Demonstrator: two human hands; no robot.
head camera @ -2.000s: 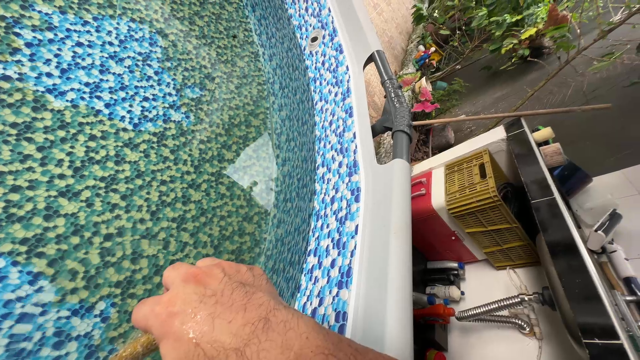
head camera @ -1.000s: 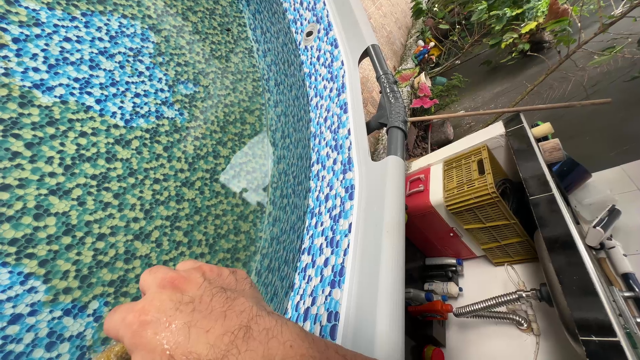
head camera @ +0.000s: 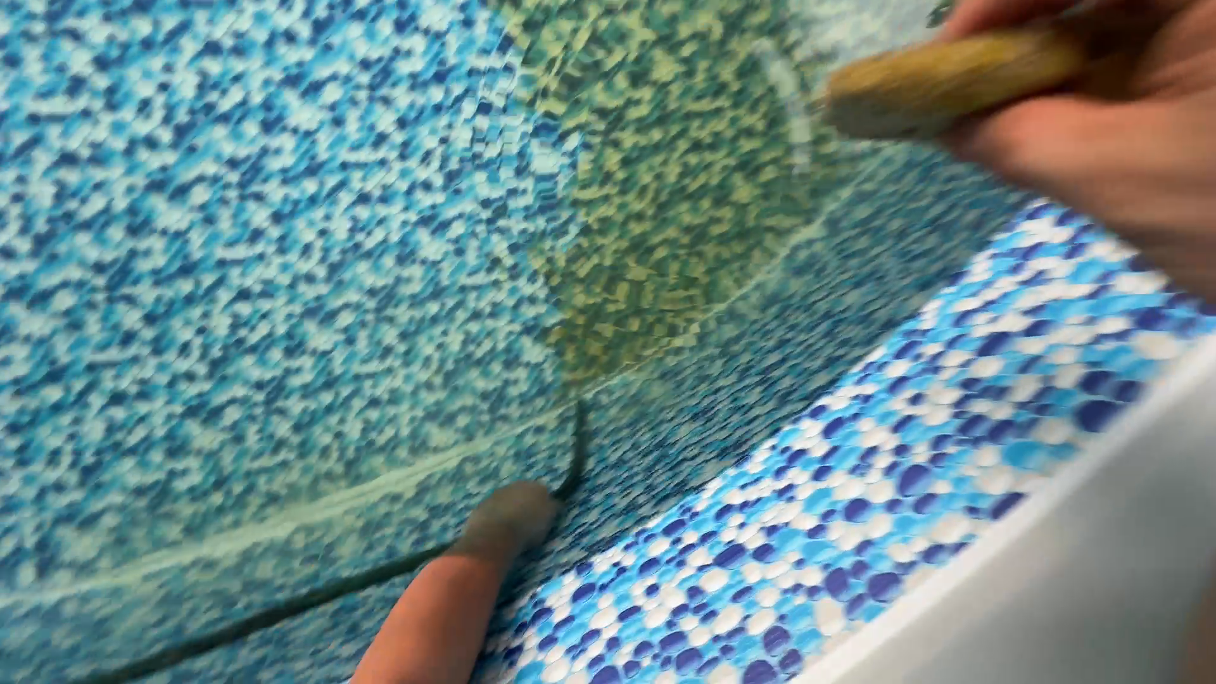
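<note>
At the upper right, my right hand is closed around a yellowish sponge-like pad, blurred by motion, with its end sticking out to the left. My left hand reaches from the bottom edge into the water of the pool and grips a thin dark green hose or cable. This line runs under water from the lower left to the hand, then curves up beyond it. The left fingers are mostly hidden by the water and the blur.
The pool liner has a blue and white pebble pattern and slopes along the lower right. Outside it lies the pale pool rim. A green-looking patch of the pebble-patterned floor shows through the water.
The view has swung strongly onto the pool. My left hand and the dark line, not visible earlier, are now in view. The pad in my right hand shows more fully.
</note>
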